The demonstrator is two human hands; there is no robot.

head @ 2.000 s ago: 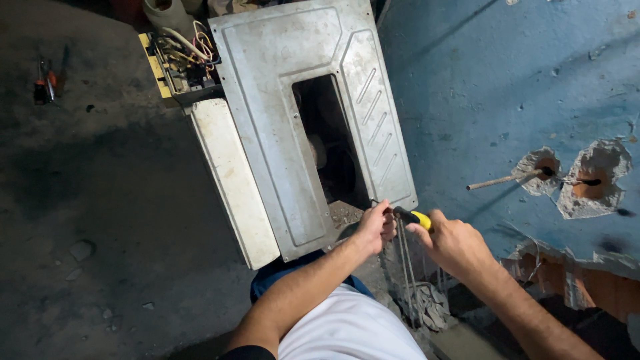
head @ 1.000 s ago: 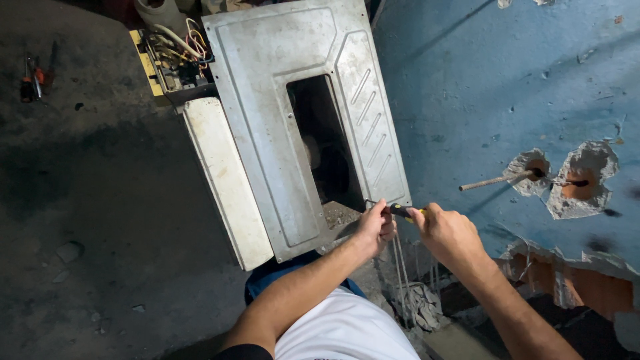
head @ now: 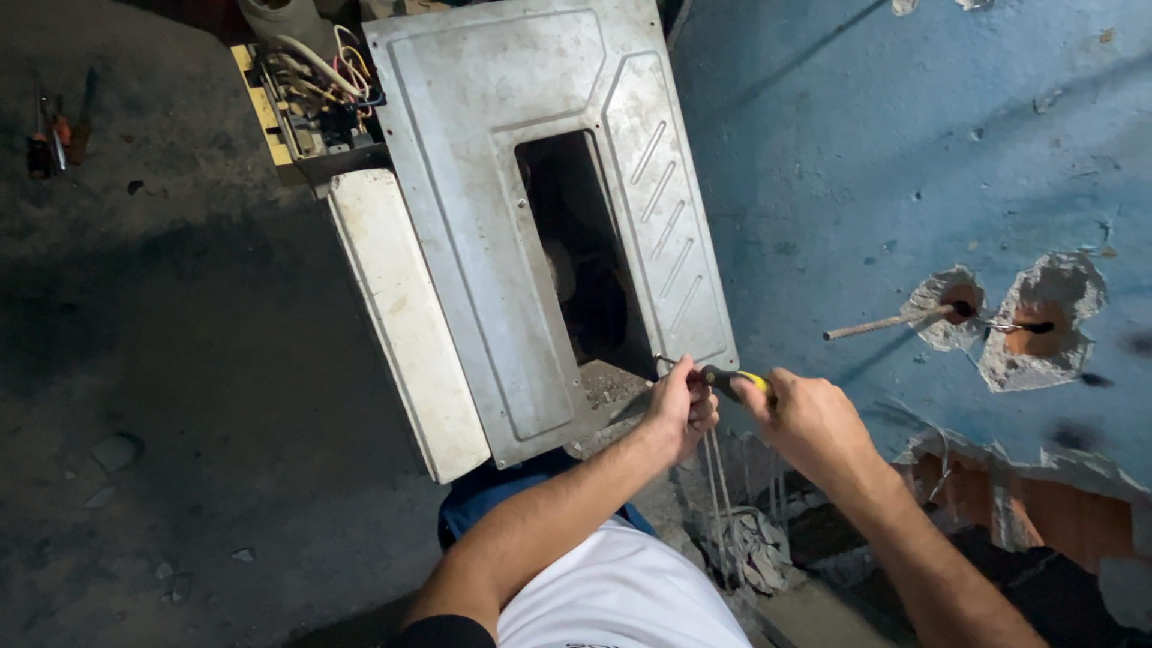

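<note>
A large grey sheet-metal panel (head: 486, 234) with a rectangular cutout lies in front of me, part of what looks like an appliance casing. My right hand (head: 814, 423) grips the yellow and black handle of a screwdriver (head: 733, 380), whose shaft points left toward the panel's lower right edge. Close beside that edge, my left hand (head: 682, 405) has its fingers curled around the shaft near the tip. What the tip touches is too small to tell. Through the cutout a dark interior shows, with a rounded part inside.
Left of the panel are a long white metal cover (head: 409, 324) and exposed wiring (head: 328, 76) in a yellow-edged housing. Hand tools (head: 58, 135) lie on the floor at far left. A rod (head: 886, 321) juts from the broken blue wall (head: 810, 180) at right.
My right hand has turned a little on the screwdriver handle, and its yellow part shows differently. My left hand stays at the panel's lower right edge.
</note>
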